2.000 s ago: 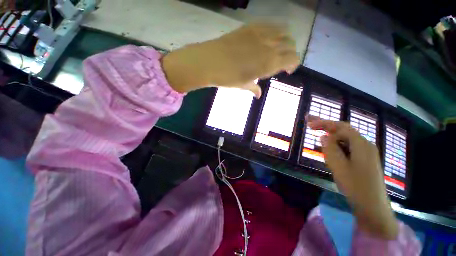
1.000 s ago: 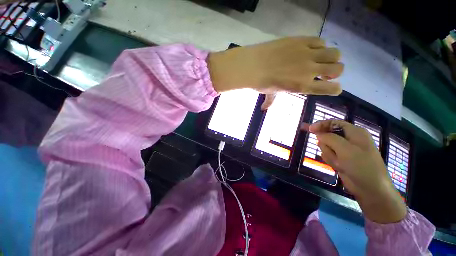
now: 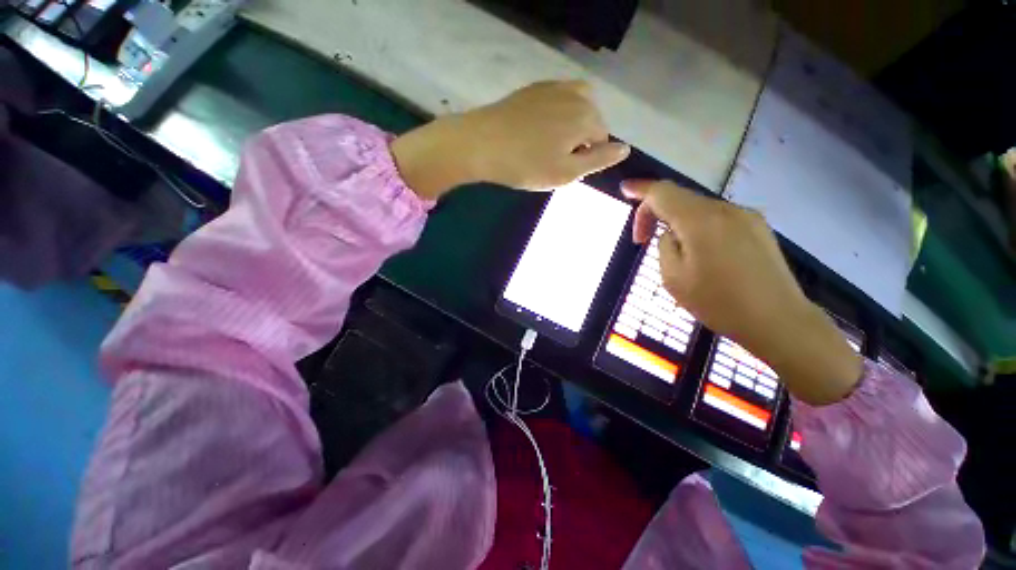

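Observation:
Several lit smartphones lie in a row in a black phone tray (image 3: 472, 315). The leftmost smartphone (image 3: 568, 258) has a blank white screen, and a white test cable (image 3: 528, 341) meets its bottom edge. The second smartphone (image 3: 655, 315) shows list rows and an orange bar. The third smartphone (image 3: 738, 390) shows rows and an orange-red bar. My left hand (image 3: 529, 136) is over the top edge of the leftmost phone; whether it holds anything is hidden. My right hand (image 3: 719, 247) is over the top of the second phone with fingertips close together; I cannot tell whether they hold something.
A white power strip (image 3: 178, 50) with cords lies at the far left. Pale boards (image 3: 680, 78) and a white marked sheet (image 3: 830, 167) lie behind the tray. A yellow-green piece (image 3: 918, 232) shows at the sheet's right edge. The green bench surface (image 3: 267, 95) extends left.
My left hand has moved left to the leftmost phone's top. My right hand has moved up and left toward it. The second phone's mostly white screen now shows list rows.

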